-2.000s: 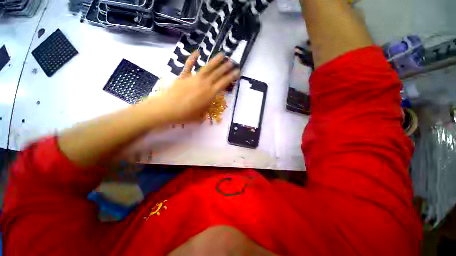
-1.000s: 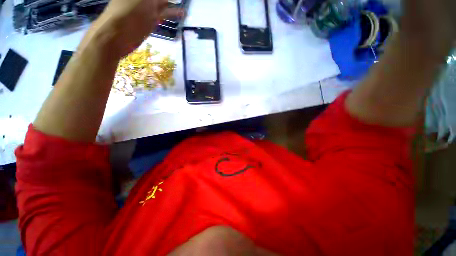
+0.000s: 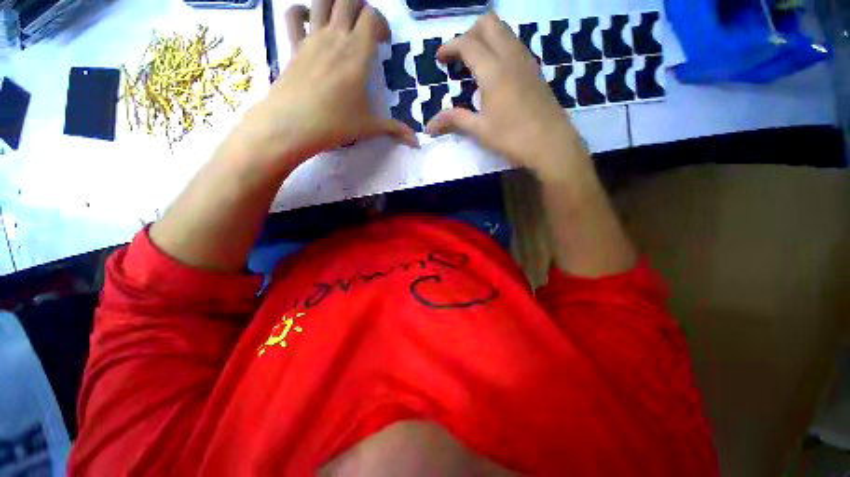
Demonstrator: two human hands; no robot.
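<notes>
A white sticker sheet with two rows of black notched stickers lies on the bench in front of me. My left hand is at the sheet's left end, fingers curled and thumb stretched toward the lower edge. My right hand is over the middle of the sheet, with thumb and index finger apart around black stickers. The two thumbs are near each other at the lower edge. I cannot tell whether the left fingers grip anything, as their tips are partly hidden.
A pile of gold flex cables lies left of my left hand. A black rectangular pad is beside it, with another dark pad at the left edge. A phone frame is cut off at the top. A blue object is at upper right.
The view has shifted to the right. Both hands have come down from the upper part of the picture to the sticker sheet, which now lies in front of me. The phone frame there before is out of sight.
</notes>
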